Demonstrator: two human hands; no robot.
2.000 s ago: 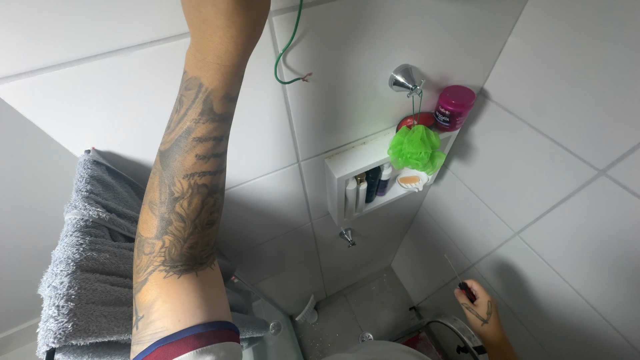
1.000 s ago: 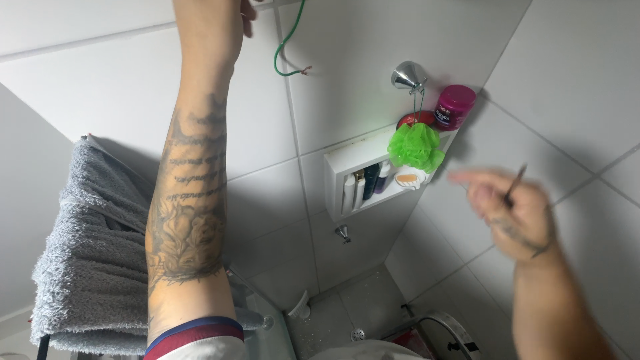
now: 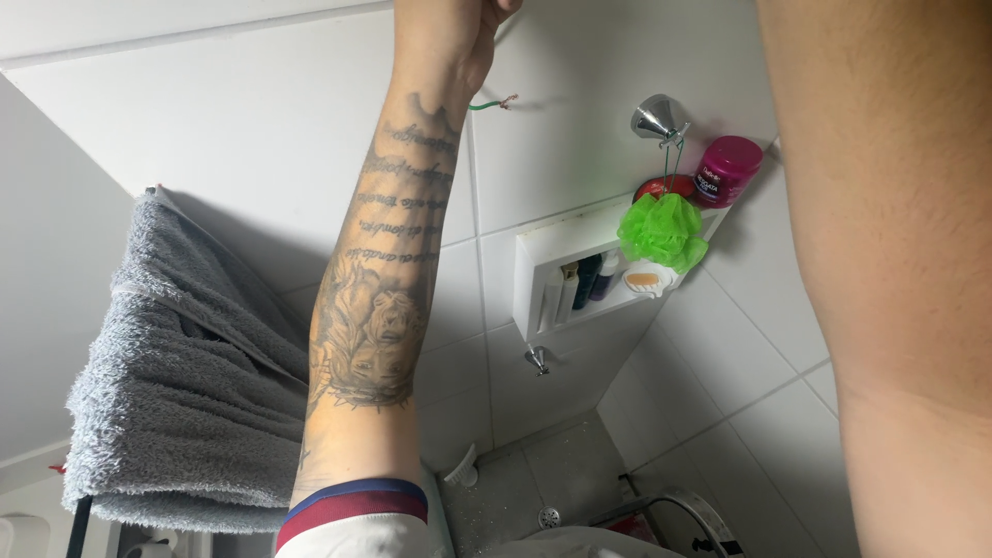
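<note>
My tattooed left forearm reaches up the tiled wall. Only the lower part of my left hand (image 3: 473, 31) shows at the top edge; its fingertips and anything in them are out of frame. Just below and right of its wrist, a green electrical wire (image 3: 487, 105) ends in frayed bare copper strands. My right arm is raised along the right edge, large and close to the camera, and its hand is outside the view. A chrome shower valve (image 3: 657, 118) sticks out of the wall between the two arms, with a green mesh bath sponge (image 3: 663, 231) hanging from it by a cord.
A white wall niche (image 3: 530, 298) holds several bottles and a soap dish (image 3: 648, 280). On top stands a pink jar (image 3: 728, 172). Below are a small chrome tap (image 3: 536, 359), a brush (image 3: 463, 467), a floor drain (image 3: 549, 518) and a metal-framed object (image 3: 697, 508). A grey towel (image 3: 194, 372) hangs left.
My right hand has risen from the lower right, where it held a thin dark object, and has left the view past the top. My left hand now covers more of the green wire.
</note>
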